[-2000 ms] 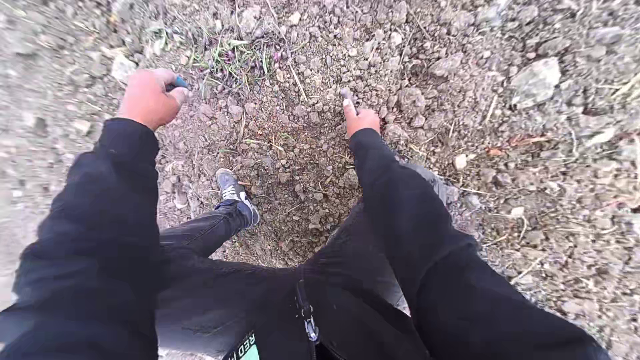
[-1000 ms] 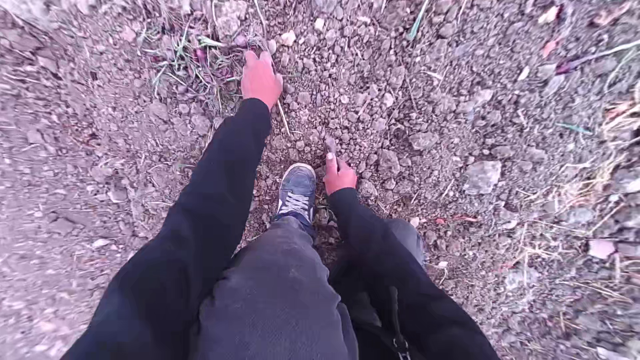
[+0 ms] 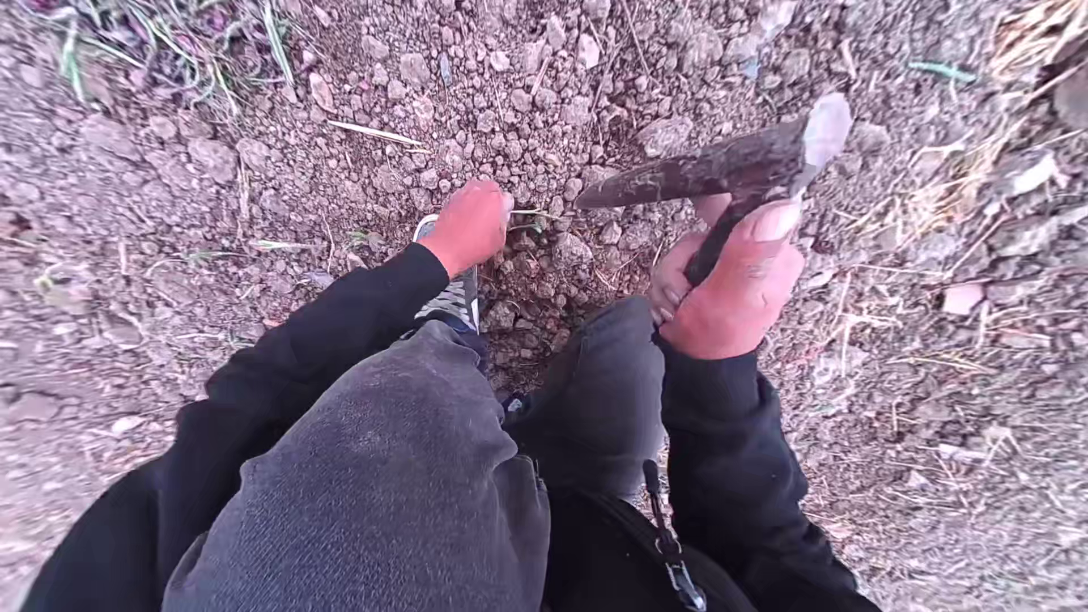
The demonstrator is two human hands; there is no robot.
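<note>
My left hand (image 3: 474, 226) is low over the soil just beyond the left shoe (image 3: 450, 293), its fingers curled at a small green plant (image 3: 531, 223) with thin stems. Whether the fingertips grip the stems is hard to tell. To the right, my right hand (image 3: 733, 285) is closed on the short handle of a small hand hoe or pick (image 3: 697, 174). The tool's dark, soil-caked head tapers to a point on the left and has a pale, broader end at the upper right. It is held above the ground near the right knee.
A heap of pulled plants (image 3: 183, 47) with green leaves and purplish parts lies at the upper left. Cloddy soil and small stones surround the hands. Dry straw (image 3: 952, 183) is scattered on the right, with a green stem piece (image 3: 942, 71) above it. Both knees are close below the hands.
My left hand has moved from beside the plant heap to the soil near the shoe. My right hand has turned and lifted the tool, which now shows clearly. The view has shifted.
</note>
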